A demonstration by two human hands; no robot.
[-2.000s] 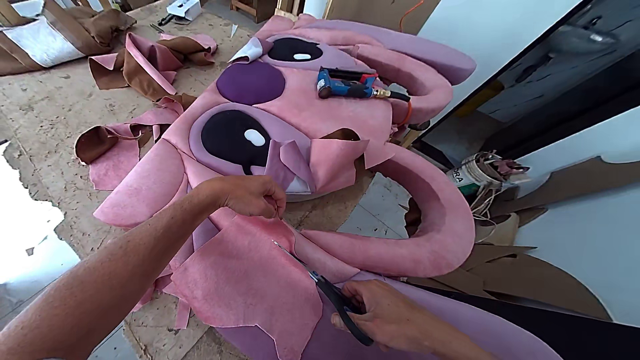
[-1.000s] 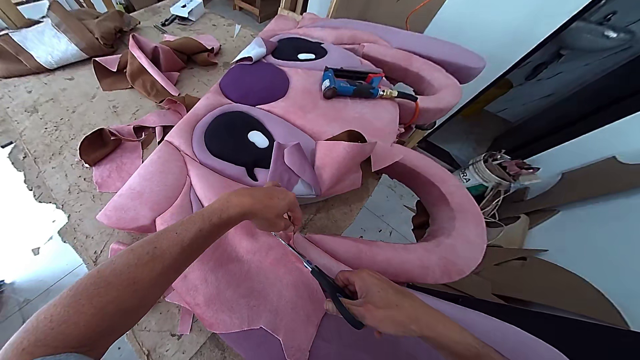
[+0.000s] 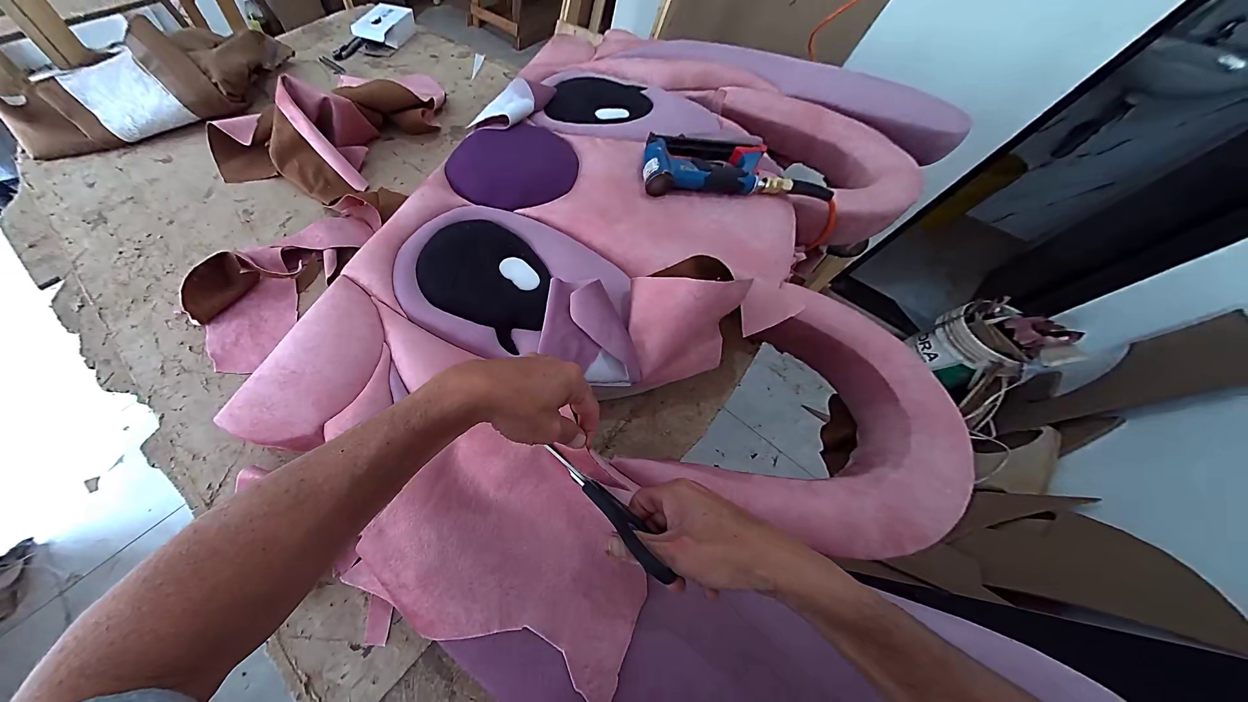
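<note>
A padded pink and lilac piece [image 3: 673, 229] with black eyes and a purple oval lies across the worktable. My left hand [image 3: 546, 400] pinches an edge of pink fabric just below the nearer eye. Black-handled scissors [image 3: 624, 522] are in my right hand [image 3: 697, 531], their blades pointing up and left to the fabric under my left fingertips. Below the blades a loose pink fabric flap [image 3: 507, 546] spreads over lilac padding. A curved, stuffed pink tube [image 3: 916, 429] loops out to the right of my hands.
On the padding rests a blue pneumatic stapler [image 3: 702, 168] with a hose. Pink and brown fabric scraps [image 3: 312, 136] lie on the worktable [image 3: 127, 244]. A bucket of scraps [image 3: 975, 341] stands at right, near brown sheet offcuts [image 3: 1102, 556]. A small white box [image 3: 383, 24] sits at the far edge.
The pink strip edge at my left fingertips was farther from the blades two seconds ago; hands and scissors now meet closer together. The scissor handles have drawn closer together.
</note>
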